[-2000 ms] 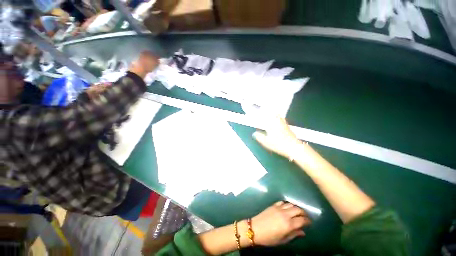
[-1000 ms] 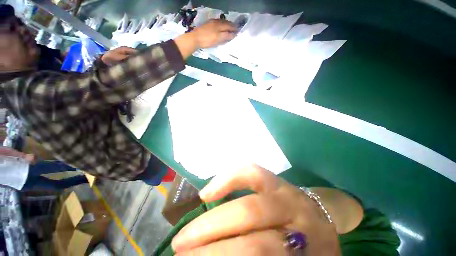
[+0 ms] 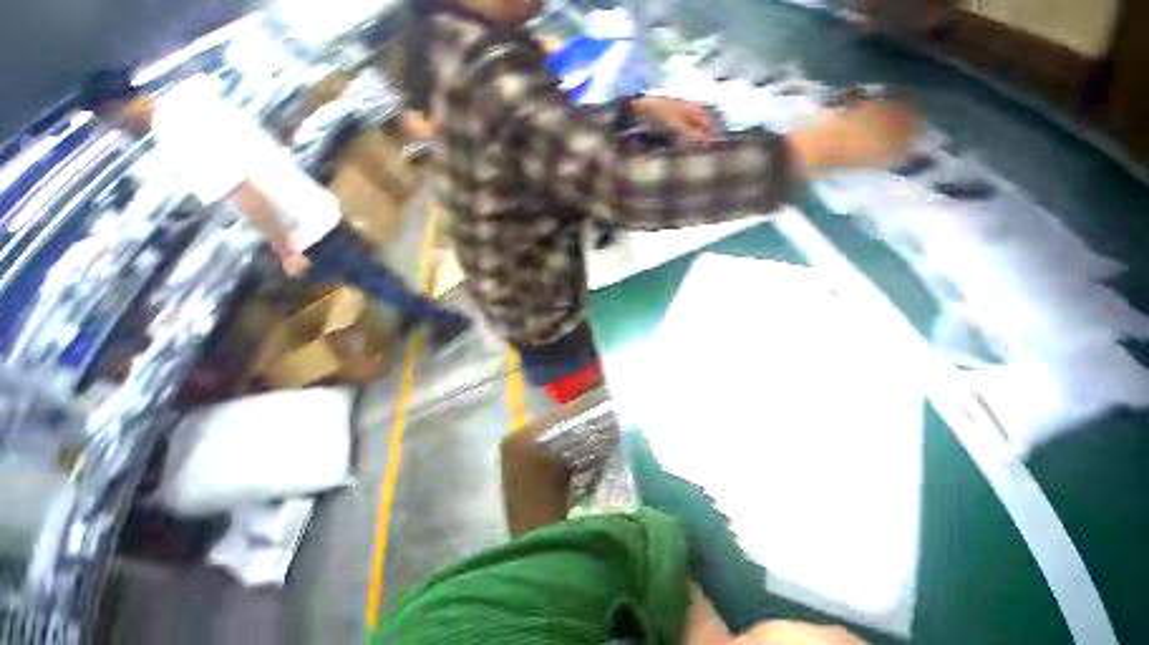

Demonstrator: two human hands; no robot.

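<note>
A stack of bright white wrapping sheets [image 3: 781,403] lies on the green worktop in front of me, with an uneven near edge. My left arm in its green sleeve [image 3: 554,586] comes in at the bottom. Only a blurred part of my left hand [image 3: 794,634] shows, cut off by the bottom edge below the stack, so its fingers are hidden. My right hand is out of the picture. Beyond the white strip [image 3: 995,460], white wrapped bundles [image 3: 1008,296] lie in a blurred row.
A person in a plaid shirt [image 3: 529,189] reaches an arm over the far end of the row. Another person in a white top [image 3: 240,158] is at the left. A white bag [image 3: 262,444], cartons [image 3: 536,479] and yellow floor lines are left of the worktop. A blue bag [image 3: 599,63] is farther back.
The view has swung left, so more floor shows. My right hand, raised close to the camera a second ago, is gone from the picture. The neighbour's hand remains over the row.
</note>
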